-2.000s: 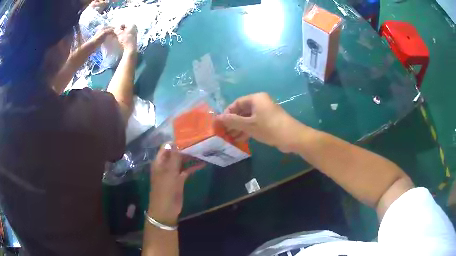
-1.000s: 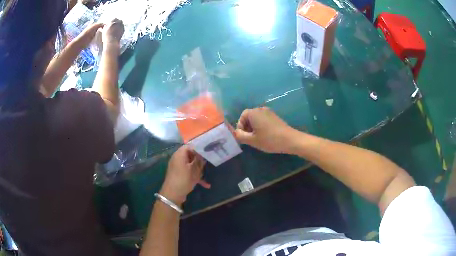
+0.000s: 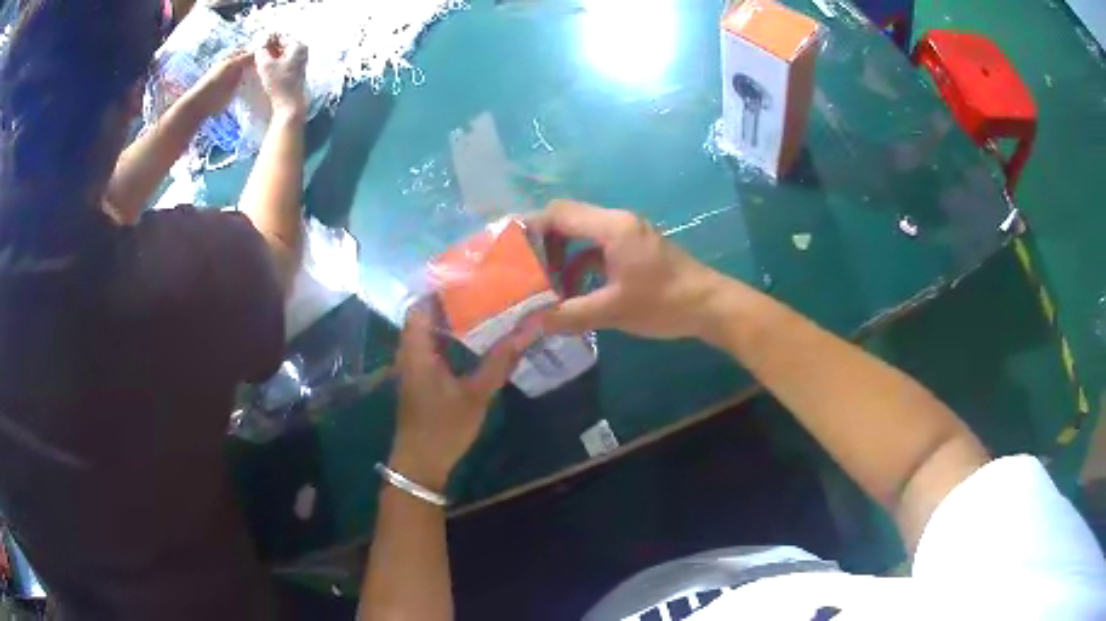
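A retail box (image 3: 495, 286) with an orange top and white front is held above the near part of the green table, tilted, with clear film glare on its top. My left hand (image 3: 451, 388) grips its left and lower front. My right hand (image 3: 619, 273) grips its right side, fingers curled around the edge and front. The hands cover part of the front picture. A bagged finished box (image 3: 767, 87) stands upright at the far right of the table.
Another person (image 3: 146, 352) works close at left. White cords (image 3: 364, 36) lie at the far left. A stack of new poly bags (image 3: 321, 273) lies left of my hands. A small label (image 3: 599, 438) lies by the near table edge. A red stool (image 3: 980, 87) stands at right.
My right hand has moved from the box's right edge to wrap its side and front. My left hand has come up the front. The film now lies closer to the box's top.
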